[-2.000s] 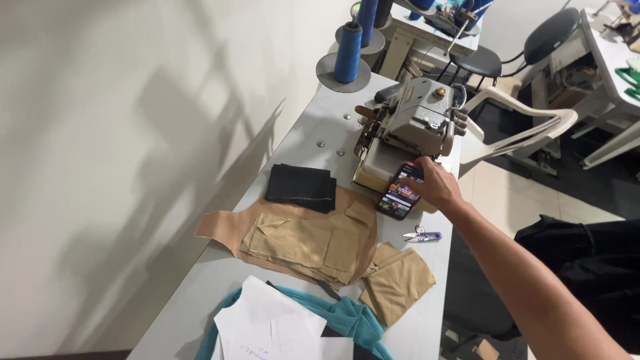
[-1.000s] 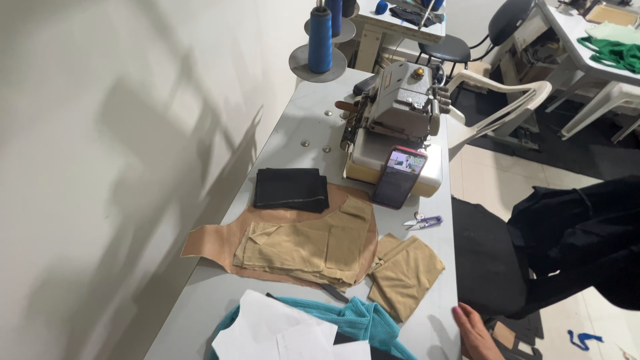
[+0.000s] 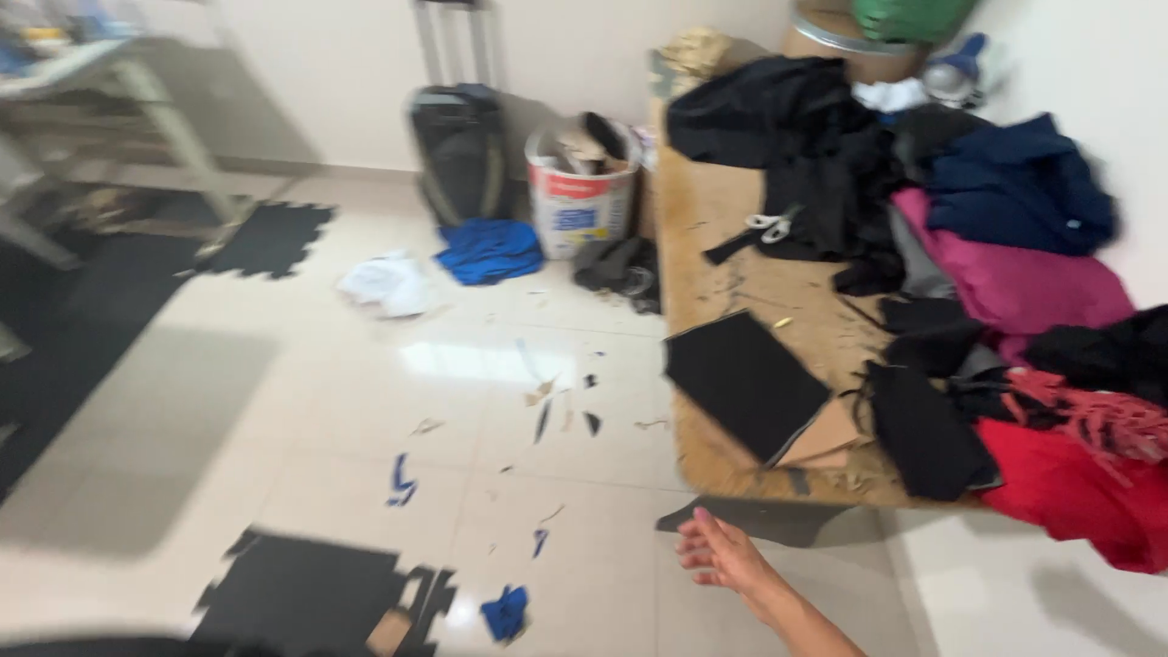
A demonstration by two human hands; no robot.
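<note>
My right hand (image 3: 725, 558) is in the air at the lower right, fingers apart and holding nothing. It is nearest to the front edge of a wooden table (image 3: 686, 274). Just above it on the table lies a folded black fabric piece (image 3: 748, 383), over tan pieces (image 3: 826, 433). To its right is another black fabric piece (image 3: 926, 429). White-handled scissors (image 3: 774, 224) rest farther back beside a pile of black cloth (image 3: 803, 119). My left hand is out of view.
Navy (image 3: 1017, 187), magenta (image 3: 1022, 265) and red cloth (image 3: 1077, 484) is heaped along the wall. On the floor are a full white bucket (image 3: 579, 205), a dark wheeled bag (image 3: 461, 151), blue cloth (image 3: 490, 251), white cloth (image 3: 385, 285), fabric scraps and a dark foam mat (image 3: 297, 593).
The view has swung from the sewing machine table to a wooden table heaped with cloth. Two seconds ago my right hand was at the phone; one second ago it was off it, near the table edge.
</note>
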